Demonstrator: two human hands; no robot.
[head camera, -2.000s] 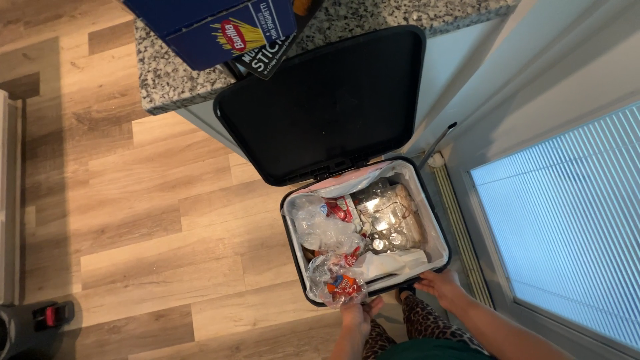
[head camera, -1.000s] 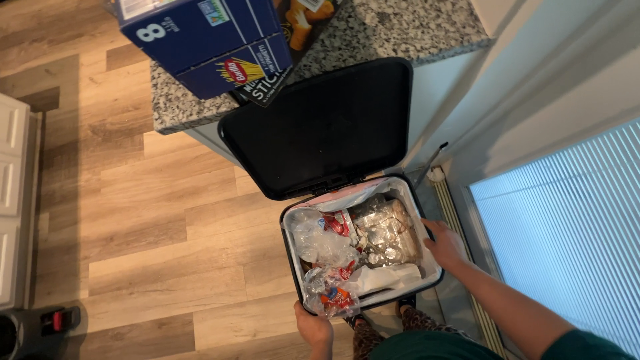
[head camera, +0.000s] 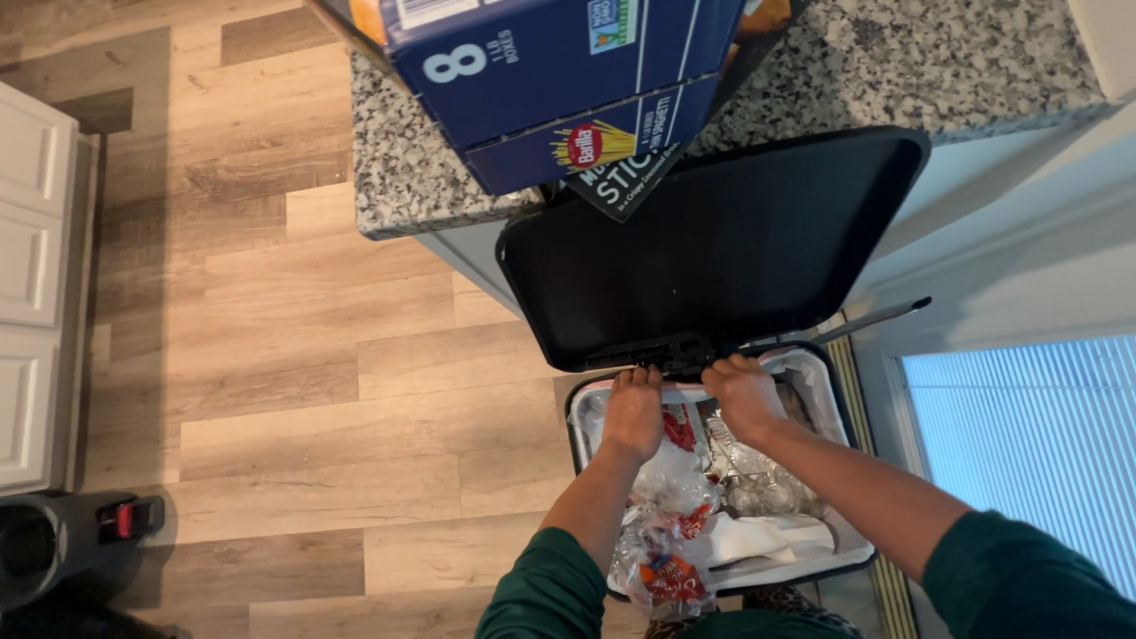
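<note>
Both my hands are at the hinge-side rim of a trash can (head camera: 848, 399), its black lid (head camera: 719, 240) raised. The fingers of my left hand (head camera: 636, 410) curl over the rim and the edge of the white trash bag (head camera: 803, 364). My right hand (head camera: 744, 399) grips the same edge a little to the right, beside the black hinge. Inside the bag lie crumpled clear plastic packaging (head camera: 670, 479) with red and orange print, a clear plastic container (head camera: 772, 484) and a white paper piece (head camera: 763, 540). My fingertips are partly hidden against the rim.
A granite countertop (head camera: 408, 169) behind the lid holds a blue Barilla spaghetti box (head camera: 568, 80) and a black food carton (head camera: 626, 182). White cabinets (head camera: 31, 266) stand at the left, above a dark appliance with a red button (head camera: 124, 521). A window blind (head camera: 1029, 444) is at the right.
Both hands have moved from the near and side edges of the can to its hinge-side rim. The lid remains raised. The view has shifted.
</note>
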